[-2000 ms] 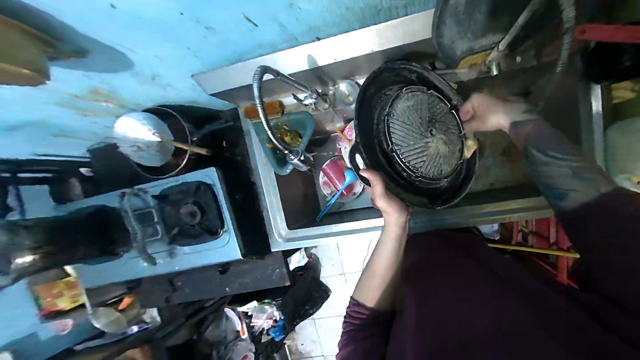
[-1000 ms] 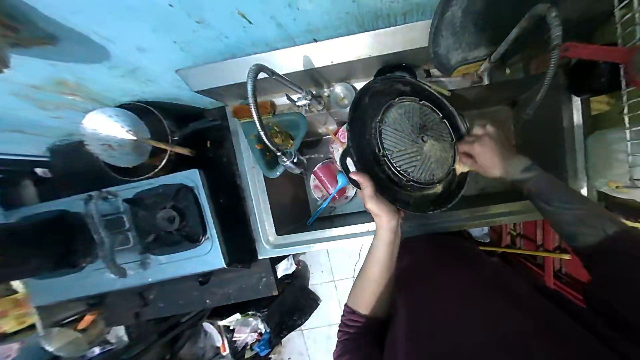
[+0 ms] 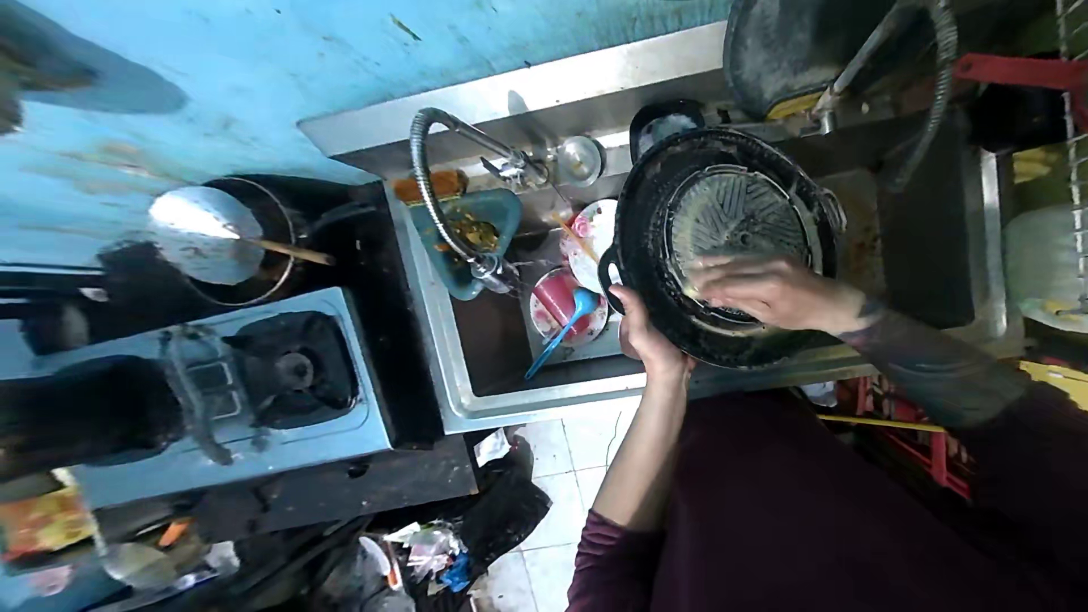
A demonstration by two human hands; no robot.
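A round black grill pan with a ridged, domed centre (image 3: 735, 212) is held tilted over the steel sink. My left hand (image 3: 650, 340) grips its rim beside the loop handle at the lower left. My right hand (image 3: 765, 291) lies over the lower part of the ridged centre, fingers bent; a bit of something pale yellow shows at the fingertips, the rest is hidden under them. Left of the pan, in the sink, are a flower-patterned plate (image 3: 592, 238), a pink cup (image 3: 557, 297) and a blue spoon (image 3: 561, 333). The spring-neck faucet (image 3: 425, 170) arches over a teal basin (image 3: 506, 212) holding food scraps.
A blue gas stove (image 3: 365, 399) stands at the left, with a pot (image 3: 289, 225) behind it. A metal cup (image 3: 580, 161) sits on the sink ledge. A second hose faucet (image 3: 945, 51) and a large dark pan (image 3: 769, 55) are at the upper right. The sink's front edge (image 3: 544, 404) borders my body.
My right hand has moved from the pan's right rim onto its ridged centre. My left hand still holds the lower left rim.
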